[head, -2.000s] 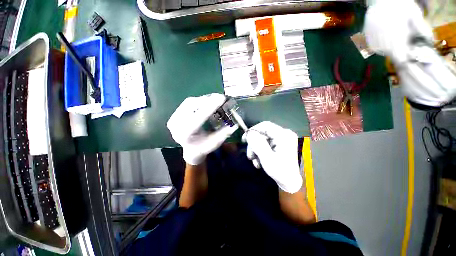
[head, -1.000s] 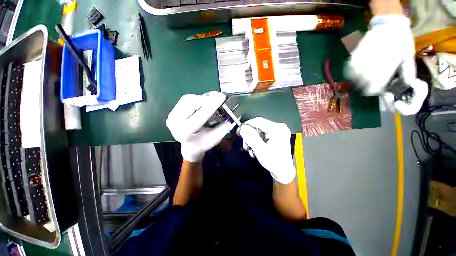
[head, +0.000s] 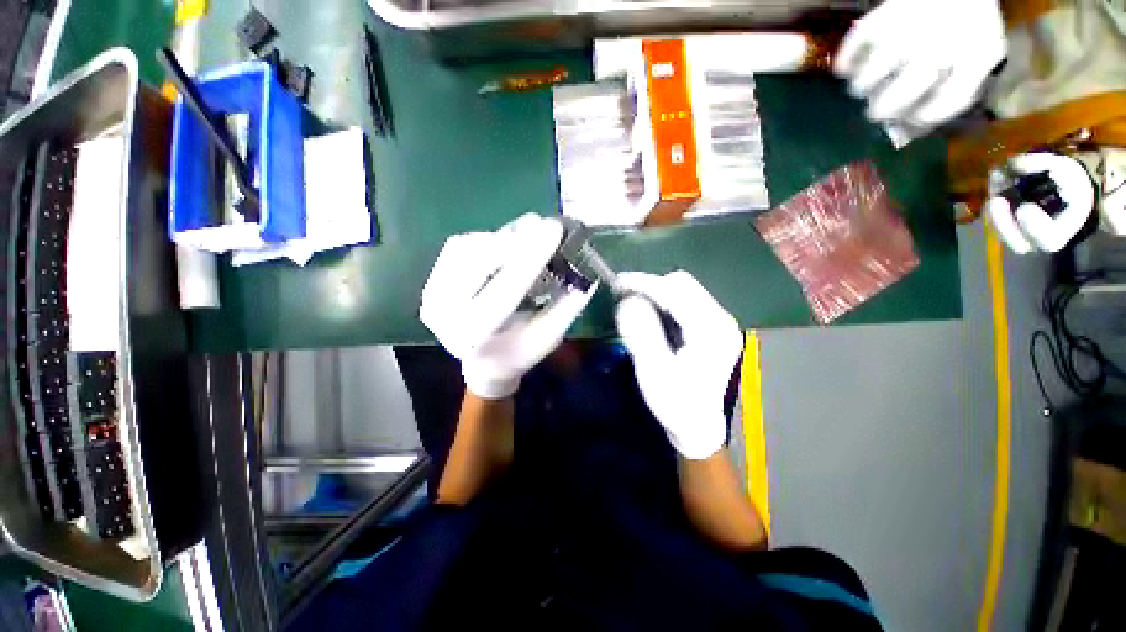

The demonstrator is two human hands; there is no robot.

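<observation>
My left hand (head: 494, 303), in a white glove, holds a small dark electrical unit (head: 556, 282) over the bench's front edge. Its fingers and thumb close around the unit and hide part of it. My right hand (head: 682, 352), also in a white glove, grips a slim metallic hand tool (head: 600, 264) at the right of the unit. The tool's tip is at the unit; whether it touches cannot be told.
The orange-and-white box (head: 673, 124) stands on pale strips (head: 731, 148). A reddish sheet (head: 842, 241) lies right. The blue bin (head: 279, 148), black tweezers (head: 377, 80) and metal tray (head: 130, 309) are left. Another worker's gloved hands (head: 926, 56) are upper right.
The red-handled pliers are gone from the reddish sheet, which has turned. The other worker's hands have moved; one is now over the bench. My hands stay close together with the unit and tool.
</observation>
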